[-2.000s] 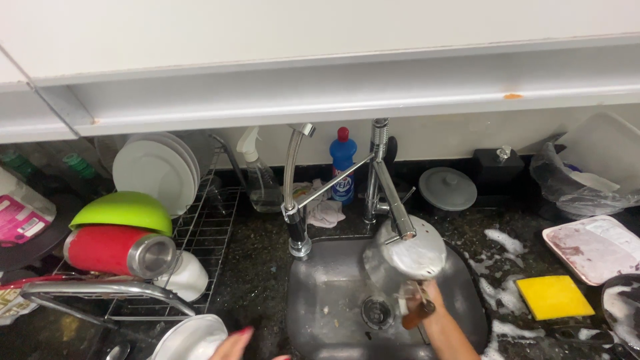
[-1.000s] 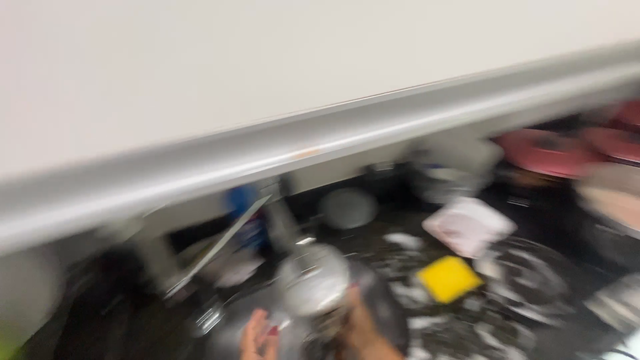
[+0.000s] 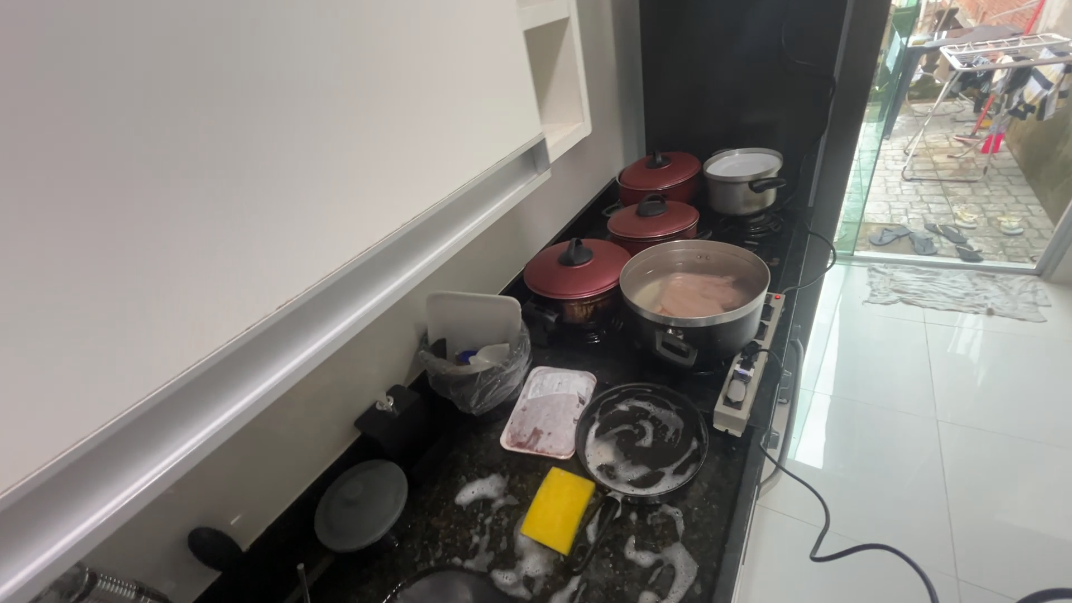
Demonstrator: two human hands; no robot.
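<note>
Neither of my hands shows in the present head view. A yellow sponge [image 3: 558,511] lies on the dark stone counter among soap suds, beside the handle of a soapy black frying pan [image 3: 643,440]. Left of the pan is a pale foam tray [image 3: 549,412] with reddish stains. A round grey lid [image 3: 361,505] rests nearer the wall. Only part of the sink's rim [image 3: 452,584] shows at the bottom edge.
Red lidded pots [image 3: 578,270] and a large pot with liquid and pale pieces [image 3: 695,285] stand on the stove. A power strip [image 3: 748,364] lies along its edge, its cable hanging down. A bagged bin [image 3: 476,360] stands by the wall; a cabinet [image 3: 251,167] overhangs.
The view has swung far to the right, toward the stove and doorway. Both hands and the metal pot seen over the sink earlier are out of frame.
</note>
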